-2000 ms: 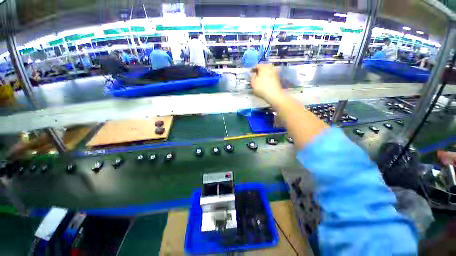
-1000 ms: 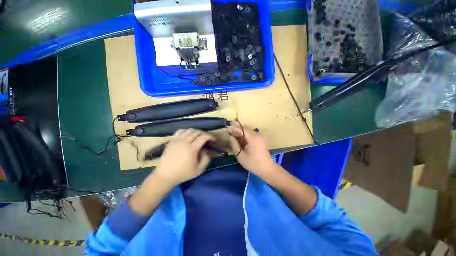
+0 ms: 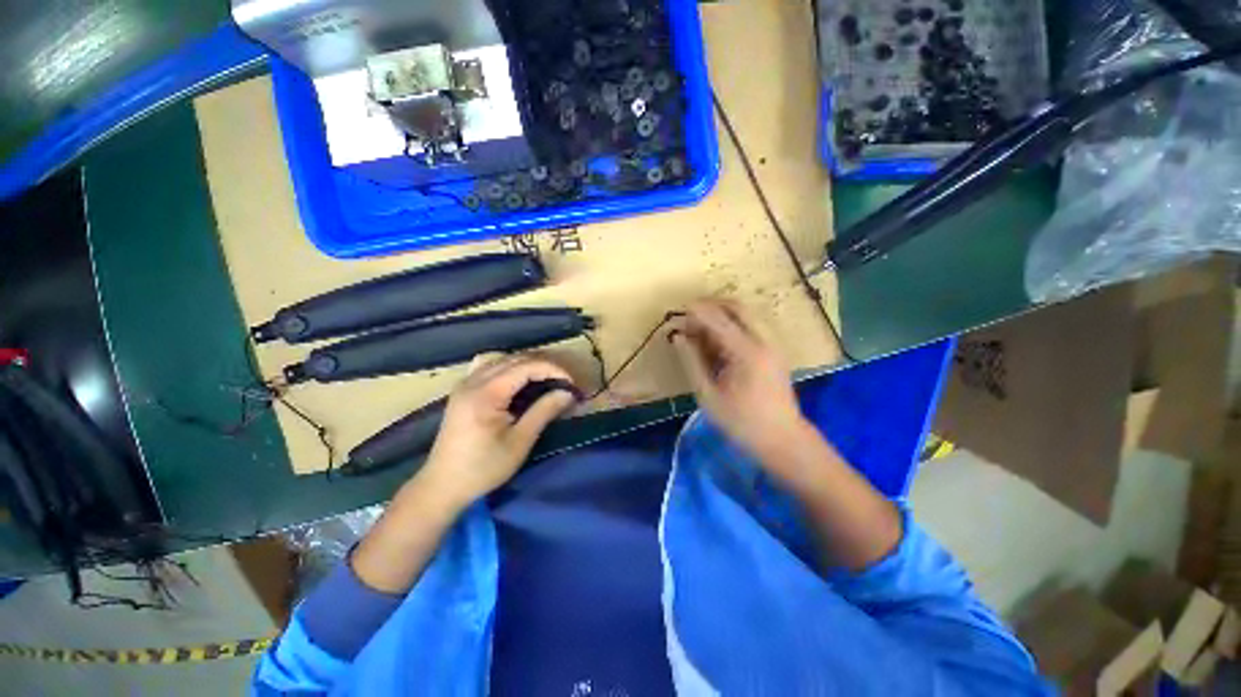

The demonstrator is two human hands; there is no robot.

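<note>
Two black padded headbands, an upper one (image 3: pixel 408 296) and a middle one (image 3: pixel 442 343), lie side by side on the cardboard work board (image 3: pixel 640 279). A third headband (image 3: pixel 398 436) lies at the front edge, its right part in my left hand (image 3: pixel 493 425), with the fingers closed round its end. My right hand (image 3: pixel 735 365), slightly blurred, is to its right with the fingertips at the end of a thin dark headband wire (image 3: pixel 637 365). The wire runs from near my left fingers up to my right fingertips.
A blue plastic tray (image 3: pixel 395 242) with a screw feeder (image 3: pixel 408 75) and small round black parts (image 3: pixel 640 109) stands behind. At right are a parts tray (image 3: pixel 885 102), an electric screwdriver (image 3: pixel 939 184) and a clear plastic bag (image 3: pixel 1123 218). Waiting headbands (image 3: pixel 61 449) lie far left.
The reaching arm seen first is back at the bench. Since the second frame, my right hand has moved away to the right, and the wire now stretches between my hands. The view has shifted.
</note>
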